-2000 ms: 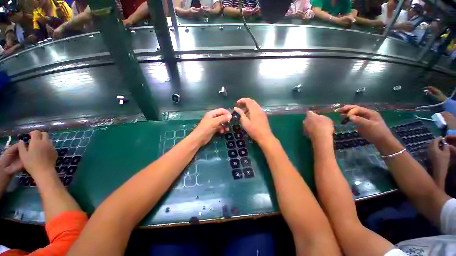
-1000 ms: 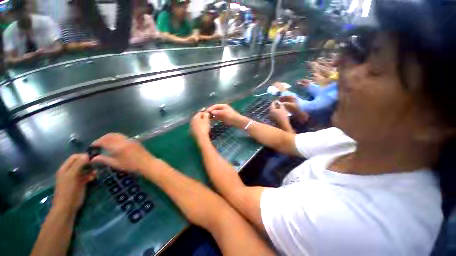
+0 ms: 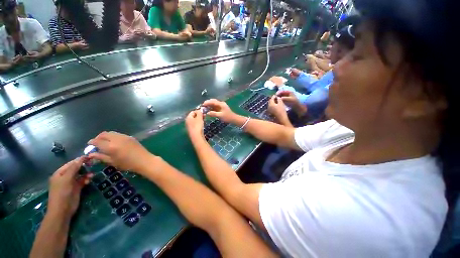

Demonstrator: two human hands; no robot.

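Observation:
A small unit with a white or bluish glint is held between the fingertips of both hands, over the back of the tray. My left hand is at its lower left, fingers bent around its lower side. My right hand grips it from the right with thumb and fingers. Black square pieces with pale centre marks sit in two rows in a clear tray below my hands. Empty pockets show as faint outlines beside them. My fingers hide part of the unit.
A person in a white shirt sits close on my right, hands over another tray. The dark conveyor belt carries spaced small units. More people sit opposite. A white cable hangs at the belt's edge.
The view has swung right, bringing the neighbouring person close in. My hands stay together above the tray; the held unit now shows a white glint where it looked dark one second ago.

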